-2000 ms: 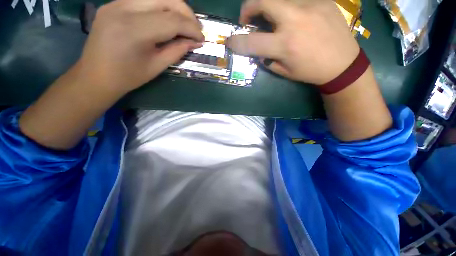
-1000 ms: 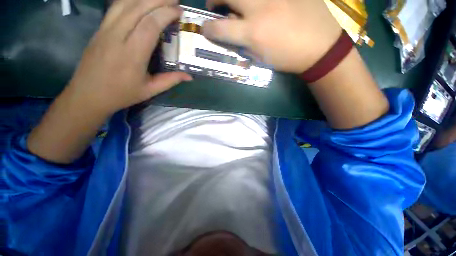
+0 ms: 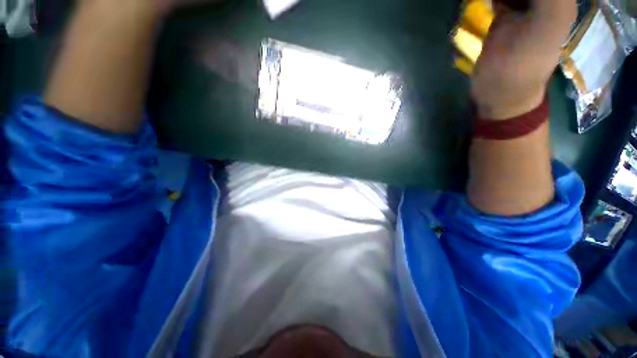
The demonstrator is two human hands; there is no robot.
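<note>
The open phone body [image 3: 328, 91] lies alone on the dark green mat, bright and washed out by glare, slightly tilted, its right end lower. My right hand [image 3: 520, 59] is at the upper right, over the right side of the yellow-orange flex cable pile [image 3: 474, 31]; its fingers are blurred and cut off by the top edge, so its grip is hidden. My left hand is out of the picture past the top edge; only the left forearm [image 3: 105, 63] shows.
A clear plastic bag [image 3: 594, 56] with orange and white contents lies at the upper right. A rack with open phones [image 3: 606, 224] stands at the far right. A white piece [image 3: 279, 5] is at the top edge. The green bench mat's [image 3: 314, 155] near edge runs in front of my body.
Both hands have left the phone body. My left hand has moved up out of view, my right hand right to the flex cable pile. The phone sits slightly further right in the picture.
</note>
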